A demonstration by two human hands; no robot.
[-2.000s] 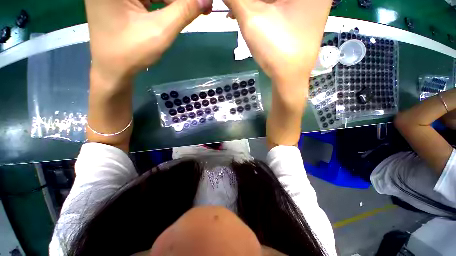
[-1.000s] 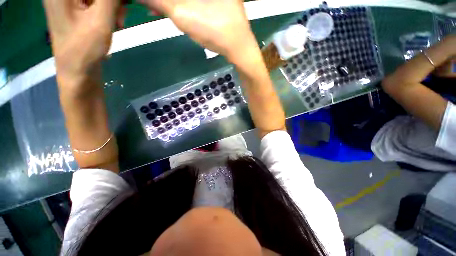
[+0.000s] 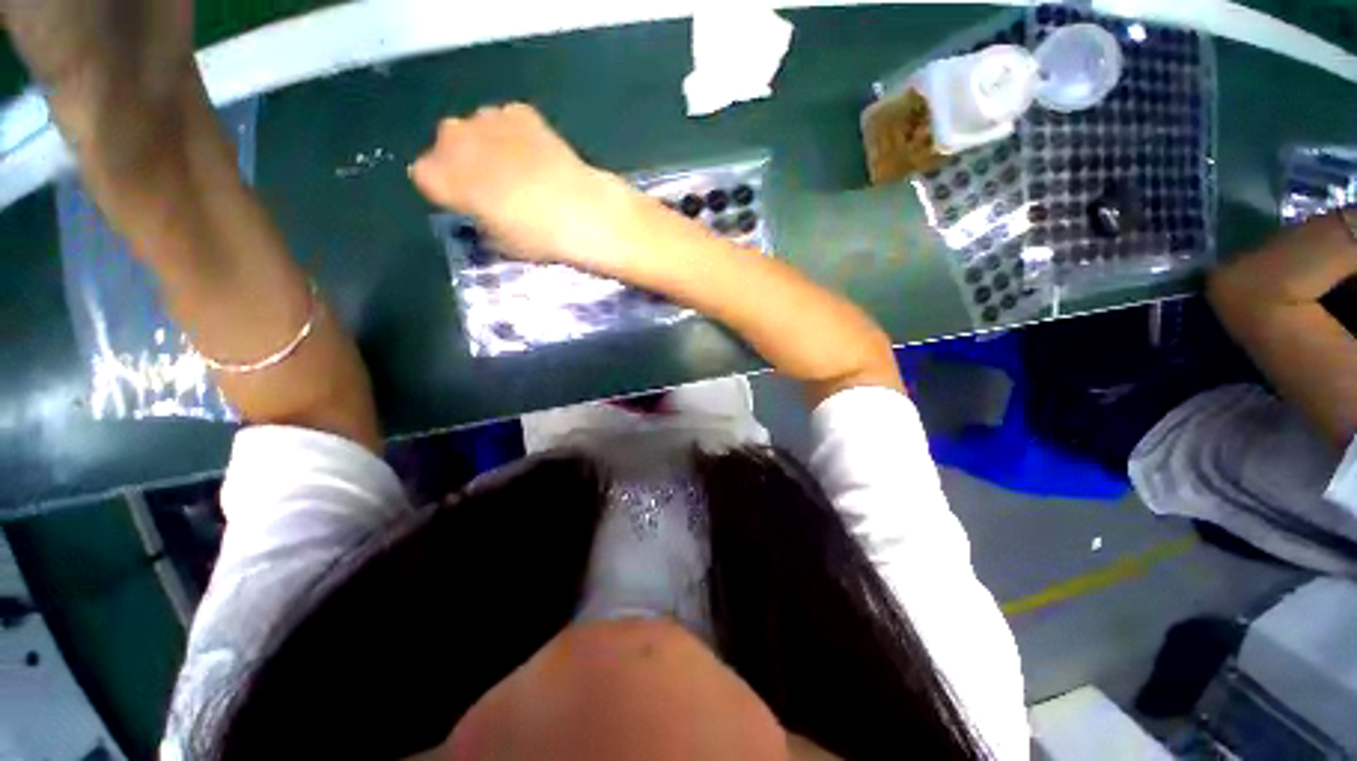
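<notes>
The pad sheet (image 3: 521, 309), a clear shiny strip with rows of round black pads, lies on the dark green worktop before me. My right hand (image 3: 499, 171) is over its upper left part, back up with fingers curled under; its fingertips and anything in them are hidden. The forearm crosses the sheet. My left hand (image 3: 112, 37) reaches over the white belt edge at the top left and is cut off by the picture's edge; its fingers are out of view.
A clear bag with silvery bits (image 3: 156, 382) lies at left. White tissue (image 3: 737, 60) lies near the belt edge. At right are a brown block (image 3: 899, 137), white bottle (image 3: 975, 92), round lid (image 3: 1078, 67) and larger pad sheets (image 3: 1161, 149) with a black unit (image 3: 1109, 210). A coworker's arm (image 3: 1287, 327) is far right.
My hands were close together over the belt edge and are now apart. My right hand has come back down over the pad sheet; my left has moved further up and left.
</notes>
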